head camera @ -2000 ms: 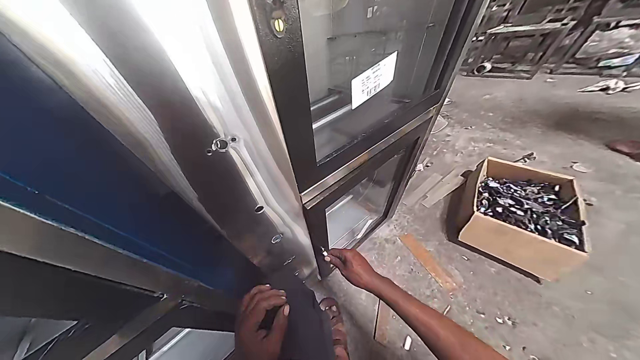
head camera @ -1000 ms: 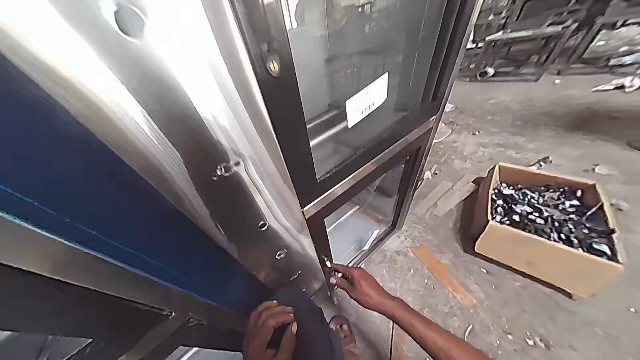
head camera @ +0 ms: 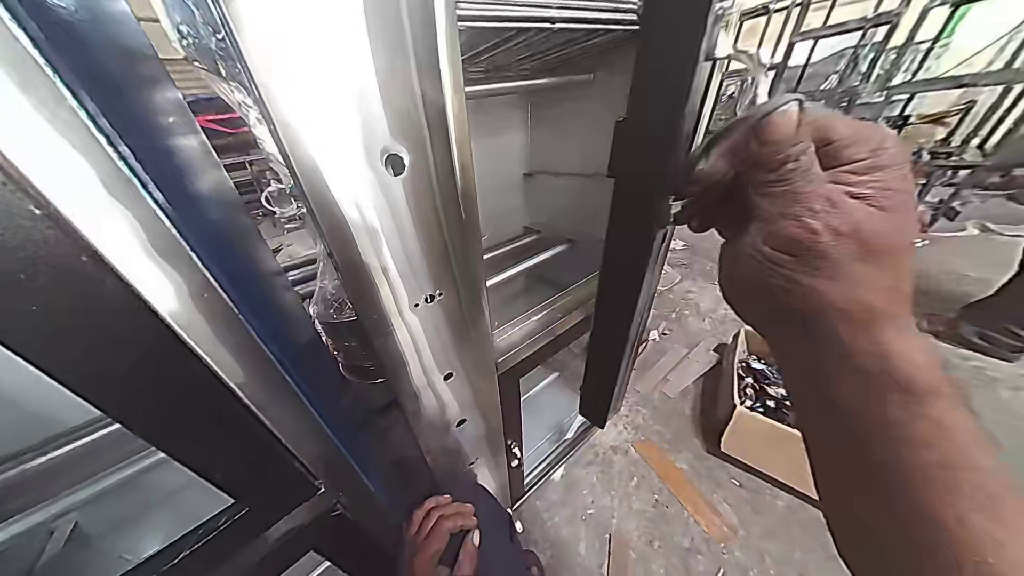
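My right hand is raised at the edge of the black-framed upper cabinet door, which stands ajar; its fingers are curled, and whether they grip the edge or a small item is hidden. Behind the door show the light inner walls and a shelf. My left hand rests low beside my dark-clad leg with curled fingers; it is unclear whether it holds anything. Between them rises a polished metal side panel with several round holes. The lower glass door bears a small lock or key on its frame.
A cardboard box of small dark parts stands on the floor at right, near a wooden strip. A person's foot shows at the right edge. Another black-framed cabinet is close at left; metal frames stand behind.
My right hand has risen from the lower door's frame to the upper door. The upper door, closed before, now stands ajar. My left hand stays low by my leg. The view has tilted up.
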